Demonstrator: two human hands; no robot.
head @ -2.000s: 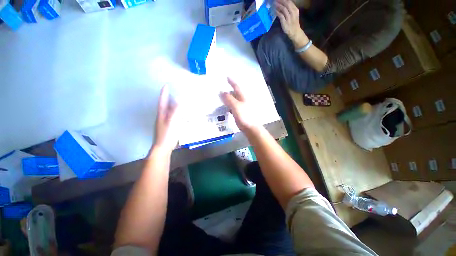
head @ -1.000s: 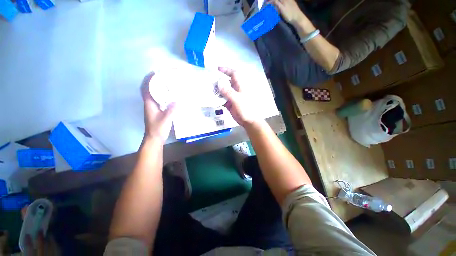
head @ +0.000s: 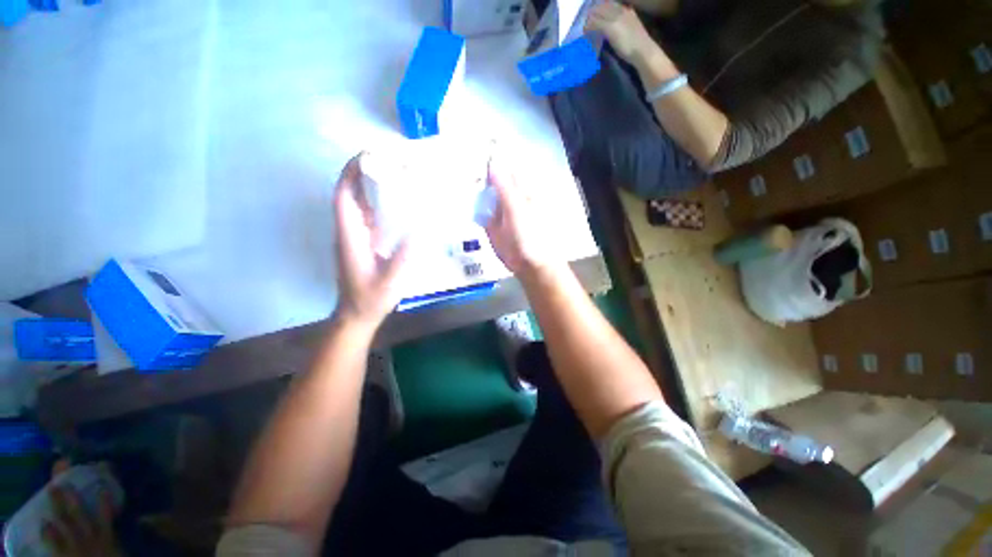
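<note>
My left hand and my right hand are over the white bench near its front edge, fingers pointing away from me. A white wrapped product is in my left hand, its outline mostly lost in glare. My right hand's fingertips are at the right side of the glare, by a pale piece; whether it is the same thing cannot be told. Below them a retail box, white with small dark print and a blue edge, lies at the bench edge. A blue and white retail box stands just beyond my hands.
Another retail box sits at the bench's left front. A seated person at upper right holds an open blue box. A checkered phone, white bag and water bottle are at right. Another hand shows at lower left.
Two seconds ago my hands were apart over the retail box. My left hand has since taken hold of the white product and now holds it more upright than one second ago.
</note>
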